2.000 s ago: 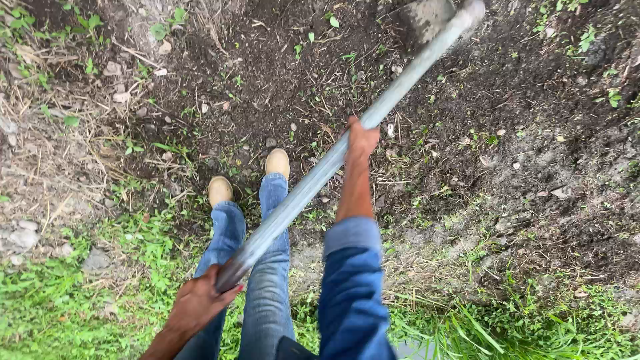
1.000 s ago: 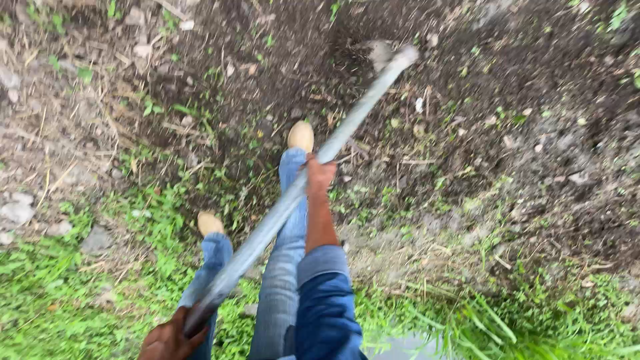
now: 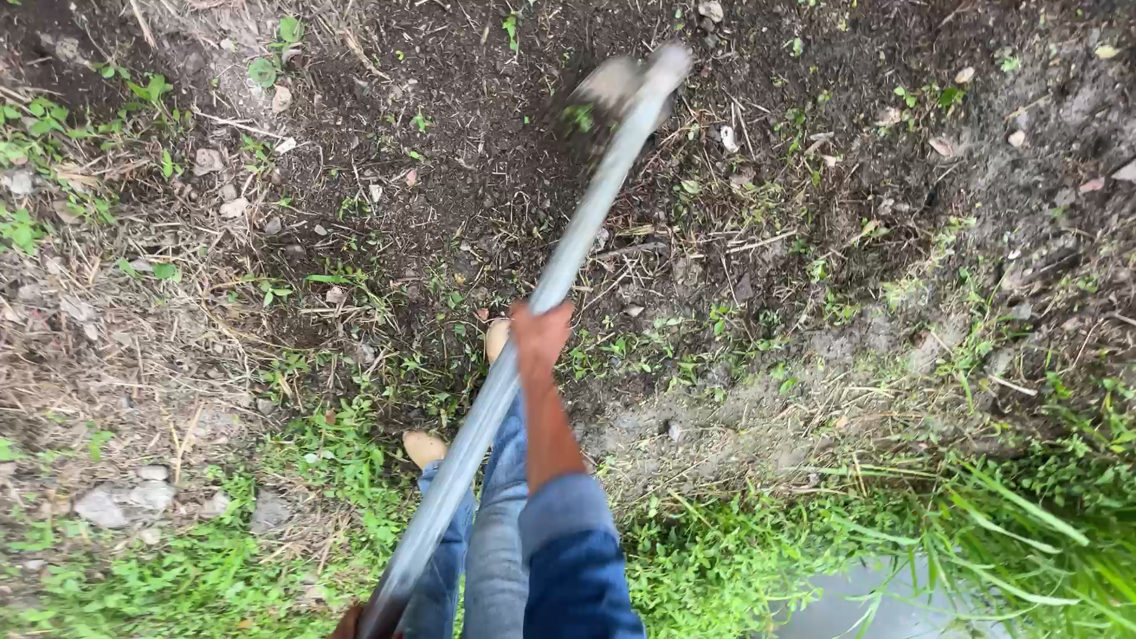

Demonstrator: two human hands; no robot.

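A long grey handle of a hoe-like digging tool runs diagonally from the bottom edge up toward the top centre. Its blade, blurred, is at the far end over dark soil, with something green beside it. My right hand is closed around the middle of the handle. Near the handle's dark lower end, my left hand grips it, mostly cut off by the bottom edge of the view.
My tan shoes stand on soil and low weeds, just left of and below the handle. Stones lie at the lower left. Grass grows at the lower right beside a grey, water-like patch.
The handle has turned steeper in the view. My left hand has moved down to the bottom edge. Both hands have kept hold of the handle.
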